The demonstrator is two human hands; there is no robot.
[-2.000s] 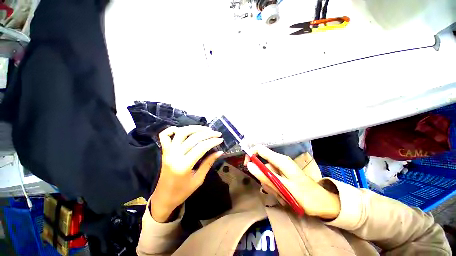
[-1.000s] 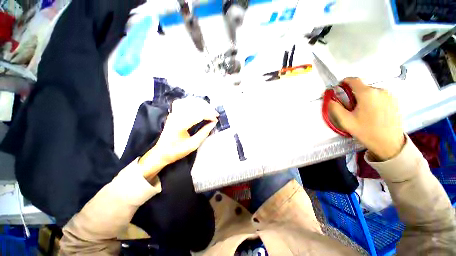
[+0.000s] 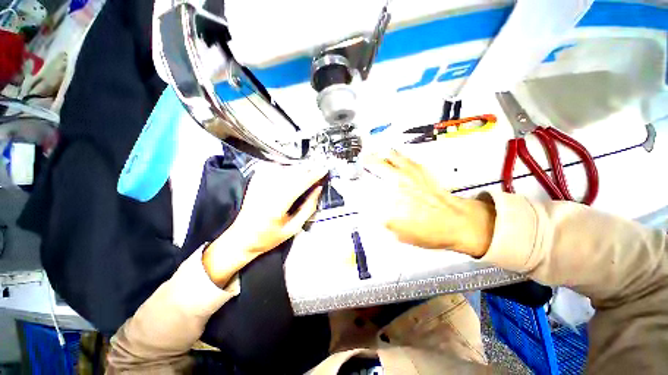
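Note:
My left hand (image 3: 275, 201) grips the plaid band (image 3: 332, 196) just in front of the needle area (image 3: 343, 146). The band's short end shows below my fingertips. The dark garment (image 3: 110, 161) hangs from it, heaped at the left and over the table edge. My right hand (image 3: 417, 201) is by the needle, fingertips near the presser area; overexposure hides whether it holds anything. The sewing machine head (image 3: 454, 44) is white with a blue stripe. A dark band offcut (image 3: 360, 255) lies on the table. The red-handled shears (image 3: 549, 157) lie at the right.
Yellow-orange snips (image 3: 461, 126) lie behind my right hand, left of the shears. A light-blue plastic piece (image 3: 151, 150) lies left of the chrome guard (image 3: 220, 95). A measuring tape (image 3: 410, 288) runs along the front edge. A blue crate (image 3: 524, 333) stands below right.
The right hand has put the shears down and moved left to the needle. The left hand has brought the band up close to the needle. The view has shifted closer to the machine head.

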